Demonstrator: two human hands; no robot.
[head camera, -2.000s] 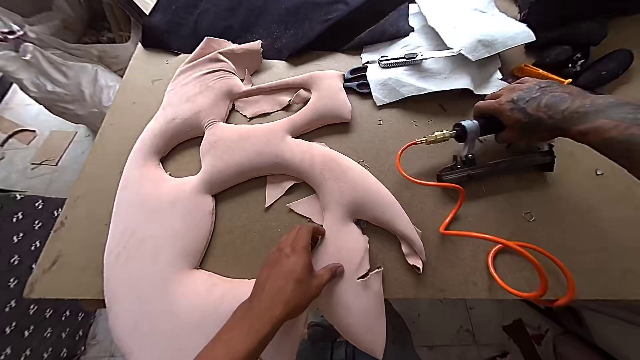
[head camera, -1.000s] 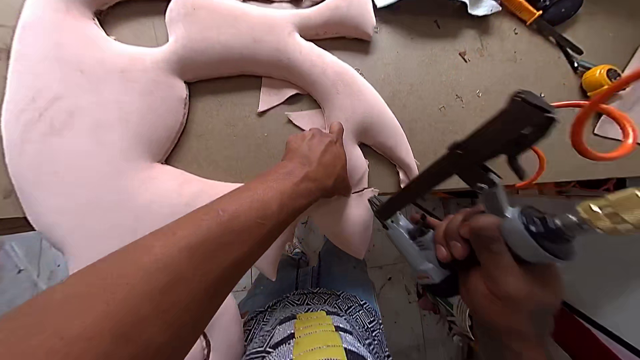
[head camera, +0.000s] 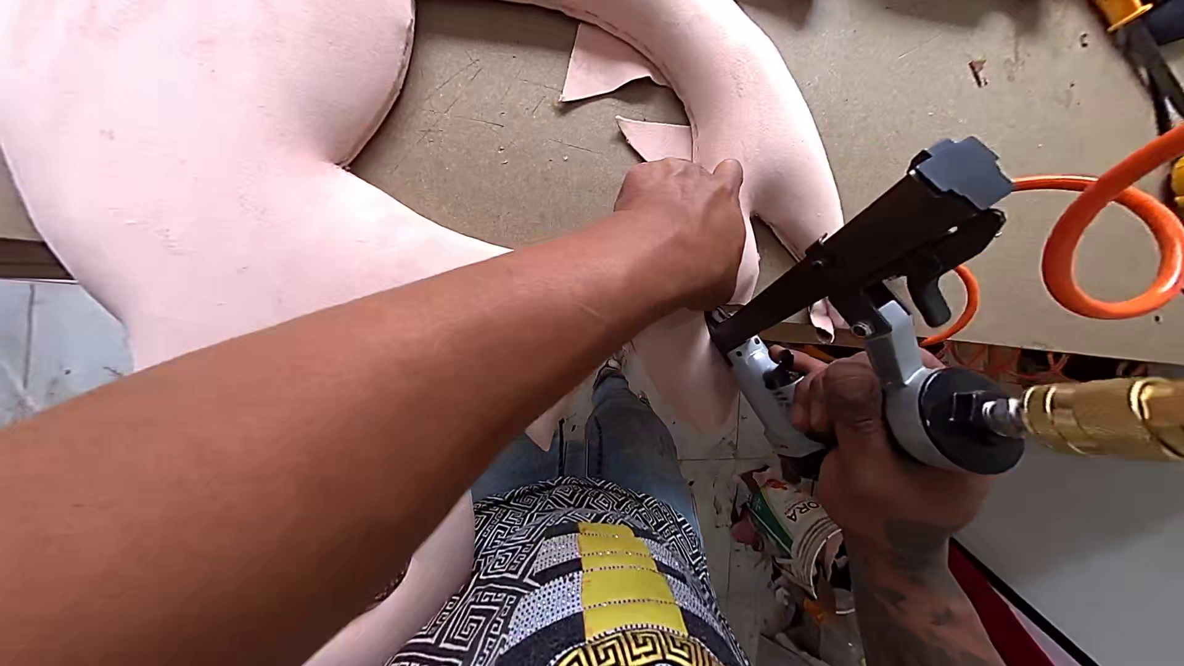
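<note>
A large curved form covered in pale pink fabric (head camera: 231, 185) lies over the bench edge. On its narrow branch at the right, my left hand (head camera: 684, 222) grips the fabric-covered edge, fingers partly hidden. My right hand (head camera: 860, 416) is closed round the handle of a pneumatic staple gun (head camera: 832, 259), its nose against the form just below and right of my left hand. A brass air fitting (head camera: 1101, 416) joins the gun at the right. A loose fabric flap (head camera: 689, 370) hangs beneath the nose.
An orange air hose (head camera: 1064, 277) coils at the right of the wooden bench top (head camera: 490, 139). Pink fabric ends (head camera: 606, 65) stick out behind the branch. A tool with an orange handle (head camera: 1124, 11) lies at the top right. A container (head camera: 800, 518) stands among clutter on the floor.
My right hand has lifted the staple gun off the bench and brought it to the form beside my left hand. The view has moved closer to the bench edge.
</note>
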